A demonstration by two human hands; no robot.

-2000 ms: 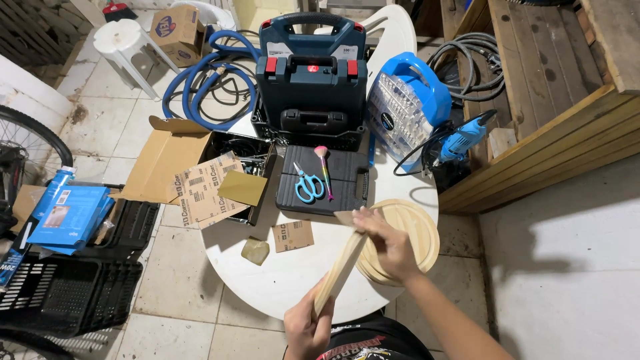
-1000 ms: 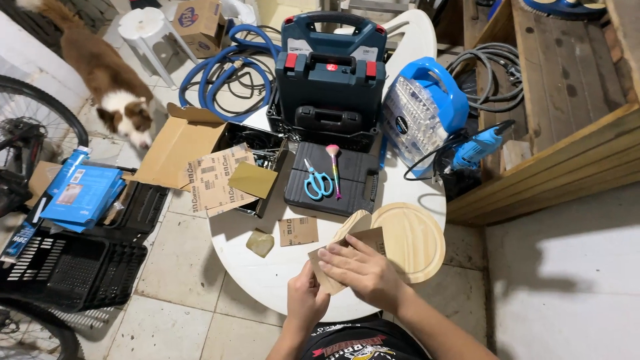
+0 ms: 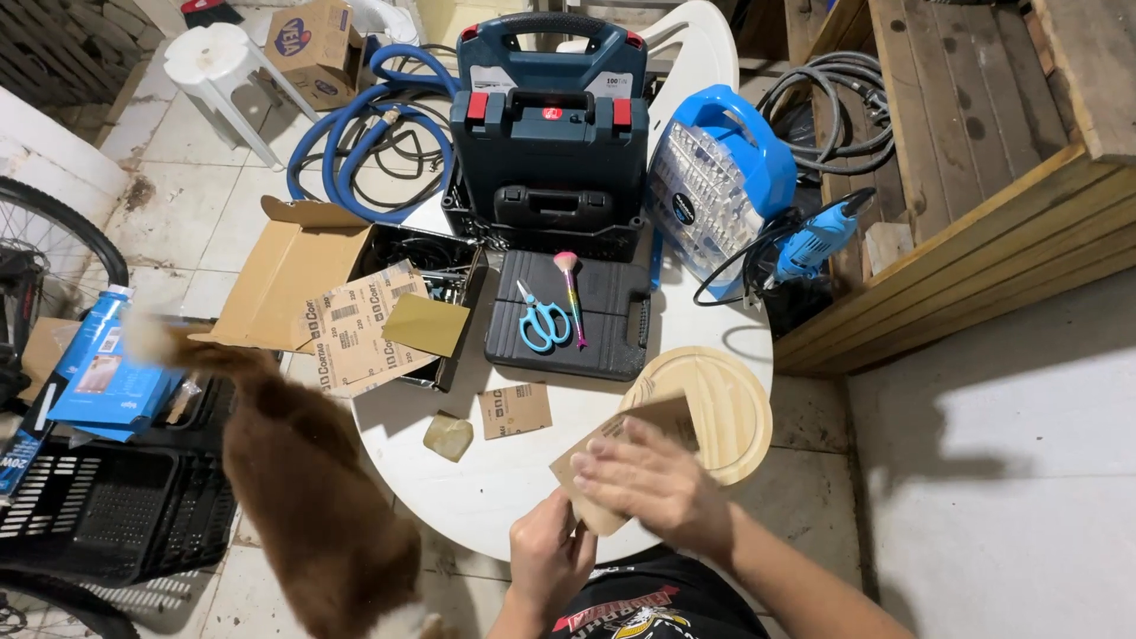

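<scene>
My left hand (image 3: 552, 541) grips the near end of a pale wooden piece (image 3: 603, 516), whose far part is mostly hidden. My right hand (image 3: 652, 484) lies with its fingers flat on a brown-backed sheet of sandpaper (image 3: 679, 415), pressing it over that piece. Just beyond, a round wooden board with a grooved rim (image 3: 741, 417) rests on the white table's right side. A small square of sandpaper (image 3: 516, 411) and a crumpled yellowish piece (image 3: 448, 437) lie left of my hands. Blue-handled scissors (image 3: 543, 324) and a brush with a pink tip (image 3: 572, 297) lie on a black case (image 3: 506, 346).
Tool cases (image 3: 550, 133), a bit set (image 3: 710, 186), a blue rotary tool (image 3: 816, 240) and an open cardboard box (image 3: 284, 266) surround the work. Sandpaper sheets (image 3: 355, 328) lie across the box. A brown dog (image 3: 311, 488) stands left of the table (image 3: 426, 497), near black crates (image 3: 98, 506).
The sandpaper now lies over the wooden piece, which showed as a long raised strip two seconds ago. The dog, at the upper left one second ago, has come close to the table's left side.
</scene>
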